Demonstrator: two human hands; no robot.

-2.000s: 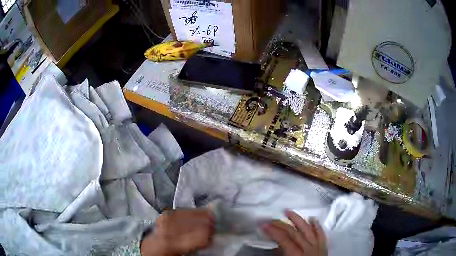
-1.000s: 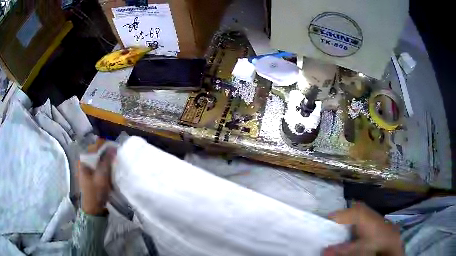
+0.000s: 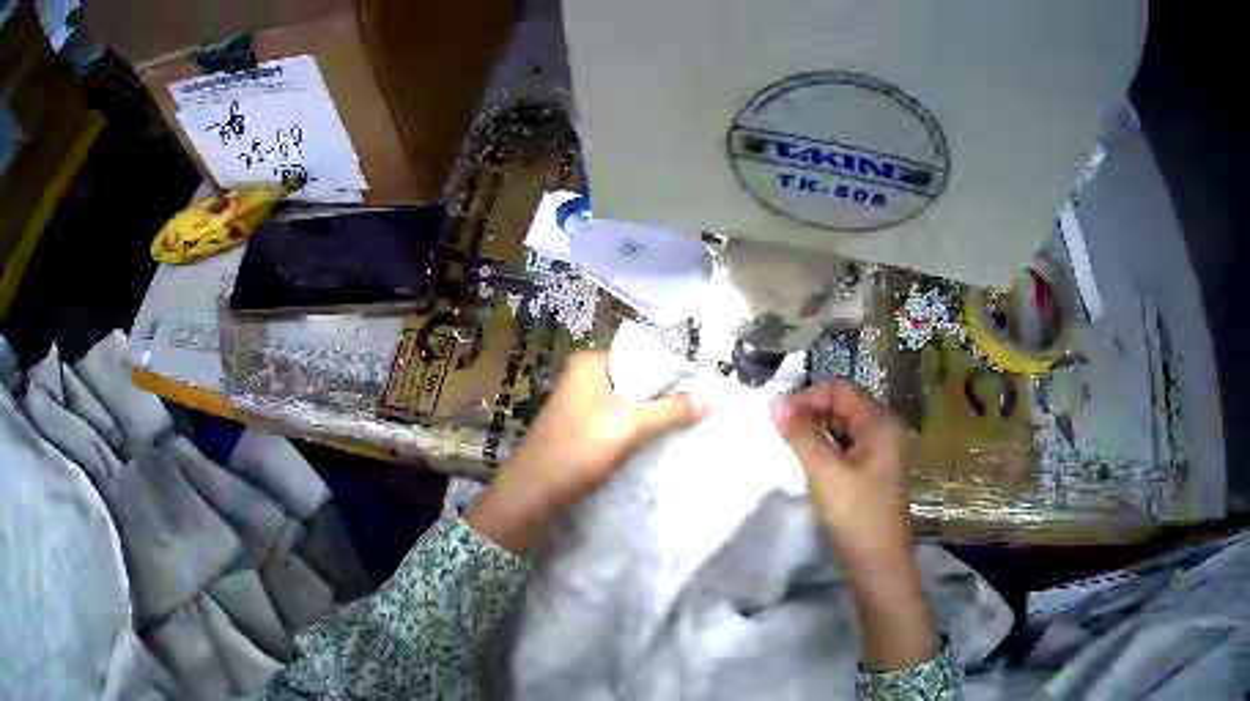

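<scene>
A white garment piece [image 3: 685,534] hangs from both hands, its upper edge at the work post under the big cream machine head [image 3: 658,123]. My left hand [image 3: 583,431] grips the cloth on the left of the post, thumb on top. My right hand [image 3: 850,459] pinches the cloth edge on the right of the post. The machine lamp [image 3: 720,308] glows brightly there and washes out detail. The cloth covers most of the post; a dark metal tip [image 3: 758,363] shows between the hands. Whether the tip touches the cloth, I cannot tell.
Small fasteners [image 3: 925,315] lie loose beside a yellow tape roll [image 3: 1017,322]. A white flat piece [image 3: 638,260] is left of the lamp. A phone [image 3: 336,258], a banana [image 3: 213,226] and a carton [image 3: 391,110] are at the left. Cloth piles lie at the left [image 3: 206,520] and right [image 3: 1152,630].
Both hands have come together and raised the cloth from below the bench edge to the work post. The view has shifted, so the machine head looks nearer and larger.
</scene>
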